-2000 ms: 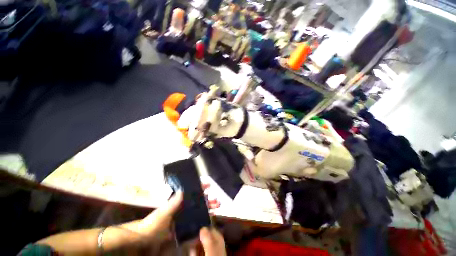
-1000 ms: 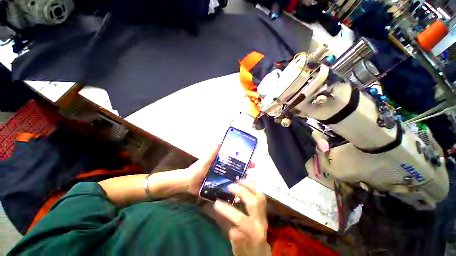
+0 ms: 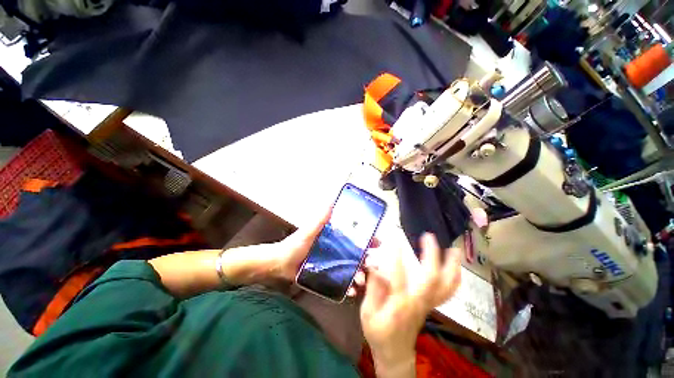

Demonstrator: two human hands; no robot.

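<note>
A mobile phone [image 3: 343, 244] with a lit screen is tilted above the front edge of the white table. My left hand [image 3: 295, 255] holds it from its left side, fingertips showing at its right edge. My right hand [image 3: 406, 295] is just right of the phone, fingers apart and slightly blurred, holding nothing. Behind the phone, the cream sewing machine [image 3: 547, 177] stands with an orange strip [image 3: 378, 111] at its needle end. A small dark cloth piece [image 3: 429, 210] lies below the machine head. The needle area is hidden.
A large navy fabric panel [image 3: 244, 70] covers the back of the white table [image 3: 273, 166]. A red crate [image 3: 41, 166] and navy cloth with orange edging [image 3: 81, 240] are at lower left. An orange thread cone [image 3: 648, 65] is at upper right.
The head view has turned from blurred to steady. My right hand has moved off the phone screen to the right, its fingers spread. The screen shows a different picture. My left hand still holds the phone.
</note>
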